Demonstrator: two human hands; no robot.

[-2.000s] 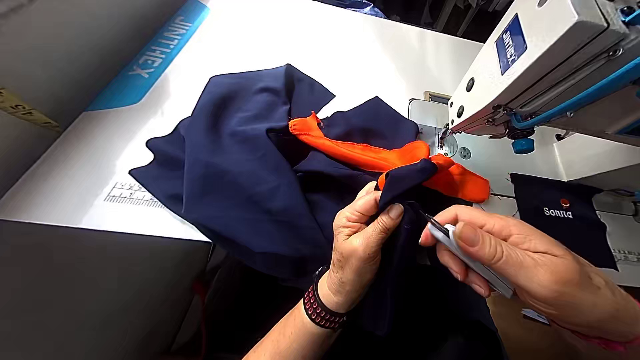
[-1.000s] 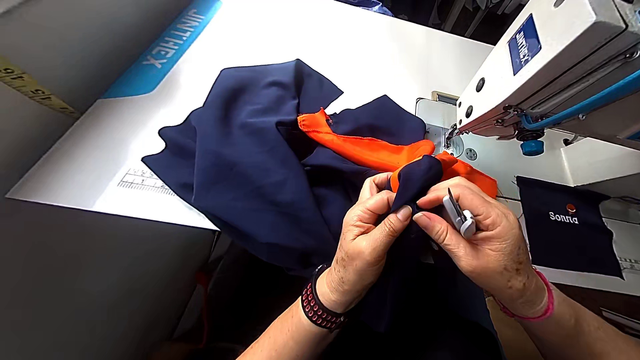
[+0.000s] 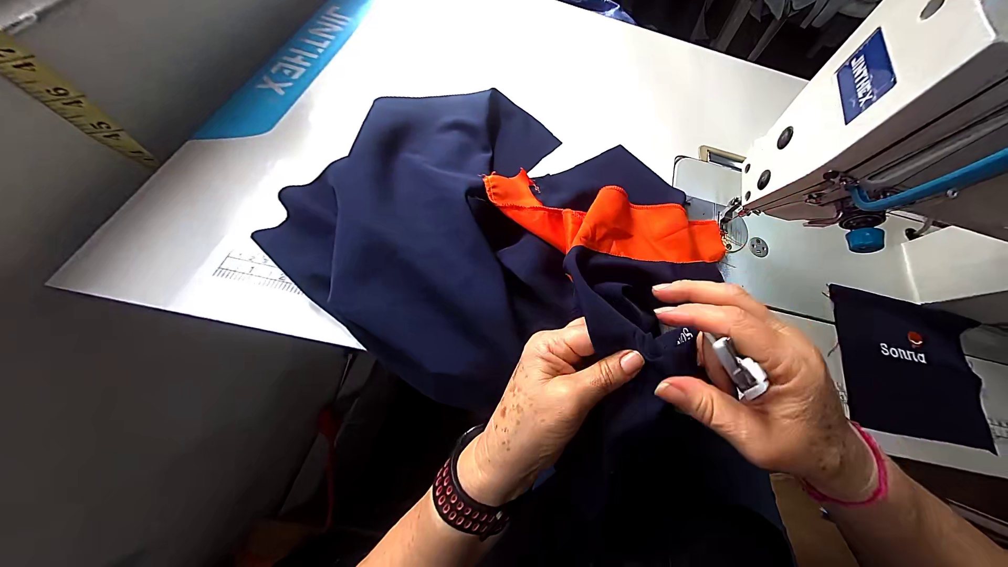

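Note:
Navy fabric (image 3: 425, 236) with an orange fabric strip (image 3: 638, 228) is spread over the white table and hangs over its front edge. My left hand (image 3: 559, 386) pinches a fold of the navy fabric between thumb and fingers. At the right of that fold, my right hand (image 3: 756, 378) has its thumb and forefinger apart and keeps a small grey-and-white hand tool (image 3: 738, 368) against the palm; the tool's tip is hidden. Light embroidery shows on the fabric between the hands. The orange strip's right end lies by the needle area of the sewing machine (image 3: 882, 102).
A navy cloth piece with embroidery (image 3: 913, 366) lies at the right. Printed ruler marks (image 3: 256, 270) show on the white table (image 3: 197, 220), left of the fabric. A yellow measuring tape (image 3: 75, 106) runs along the grey surface at the upper left.
The orange strip's middle has turned and spread wider beside the machine. My right thumb and fingers have opened apart, and the tool has shifted back into the palm.

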